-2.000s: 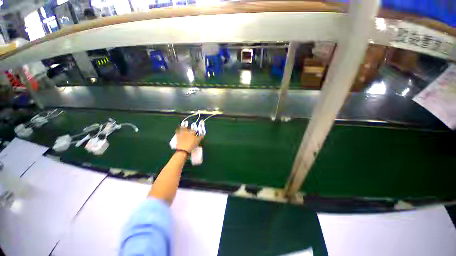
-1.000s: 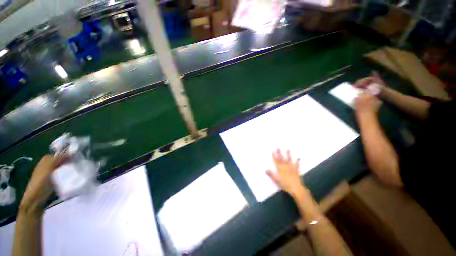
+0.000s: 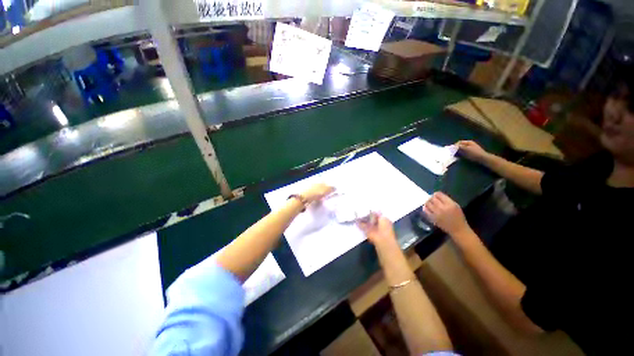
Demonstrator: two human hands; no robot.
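A whitish bundle [image 3: 350,207], perhaps adapters with thin plastic, is between my two hands over a white sheet [image 3: 316,250] on the dark green bench. My left hand [image 3: 318,194] grips its left end; the fingertips are blurred. My right hand [image 3: 375,225] pinches its near right edge. Single units and cables cannot be made out. A small white stack [image 3: 264,279] lies nearer me, partly hidden by my left forearm.
A person in black at the right has one hand [image 3: 445,211] near the bench edge and one at a small white stack [image 3: 425,154]. An open carton [image 3: 445,281] is below the bench edge. A metal post [image 3: 191,111] stands left, by the green belt [image 3: 278,142]. Another white sheet [image 3: 90,299] lies left.
My view has swung right. My left hand has carried the white units from the belt side to the right-hand sheet. My right hand, spread on that sheet before, now holds the bundle too.
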